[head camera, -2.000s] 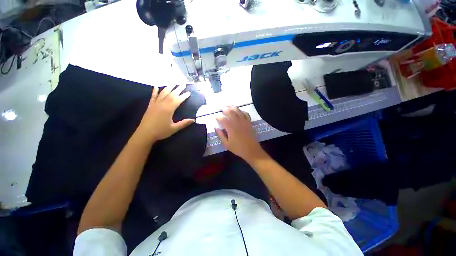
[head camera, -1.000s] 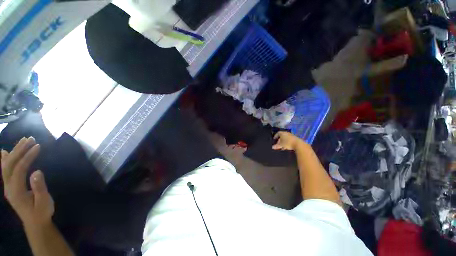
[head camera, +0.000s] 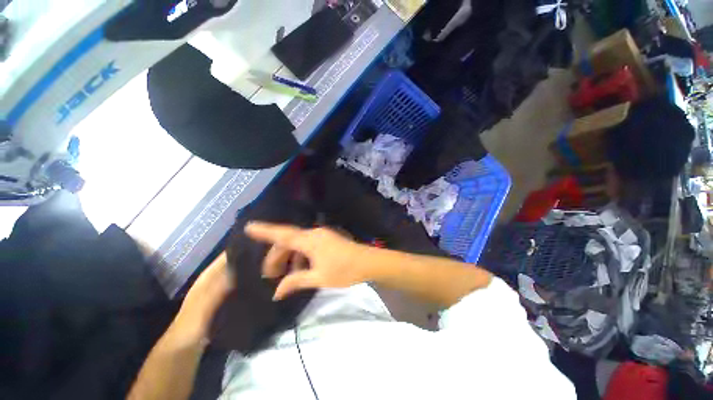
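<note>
A black cloth piece is held up between my hands in front of my shirt. My left hand is at its left edge, with the fingertips hidden behind the cloth. My right hand lies over its right side, index finger extended and the other fingers bent; whether they pinch the cloth is unclear. A large black garment panel spreads at the left, reaching up to the needle area of the white sewing machine. A curved black piece lies flat on the table.
The ruler-marked table edge runs diagonally. A green and blue pen-like item and a flat black rectangle lie beyond the curved piece. A blue basket with black cloth and whitish scraps stands at right. A dark basket is farther right.
My right hand has come from beside the blue basket to in front of my body. My left hand has moved right from the large panel to the black piece, now between both hands.
</note>
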